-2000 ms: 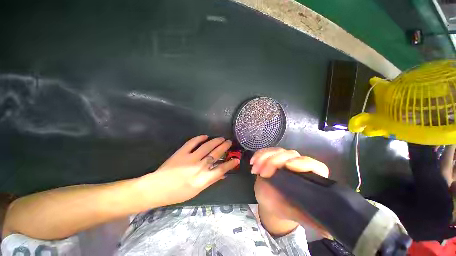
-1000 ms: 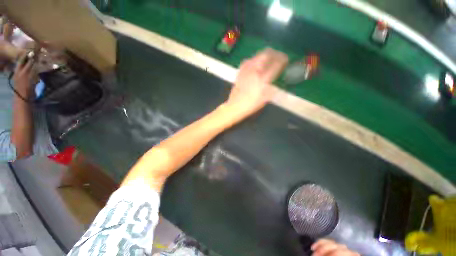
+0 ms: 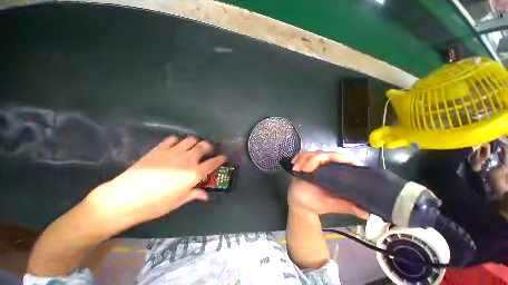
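A small device unit (image 3: 223, 178) with a black housing, green circuit board and some red lies on the dark bench mat. My left hand (image 3: 172, 175) is over its left part, fingers bent onto it and covering that side. My right hand (image 3: 320, 186) is closed around a black electric screwdriver (image 3: 356, 186) with a cream band near its rear. The screwdriver's front end is at the lower right rim of the round screw dish (image 3: 274, 143), which holds many tiny grains. The bit itself cannot be made out.
A yellow desk fan (image 3: 457, 106) stands at the right with a white cord. A black slab (image 3: 355, 111) lies beside it. A white round fan (image 3: 413, 256) is below the bench edge. A green conveyor (image 3: 356, 28) runs beyond pale edging. Another person's hands (image 3: 487, 167) show far right.
My left hand has come back from the conveyor to the mat, where a device unit now lies under it. The view has swung back to the bench. My right hand and the screwdriver are fully visible again.
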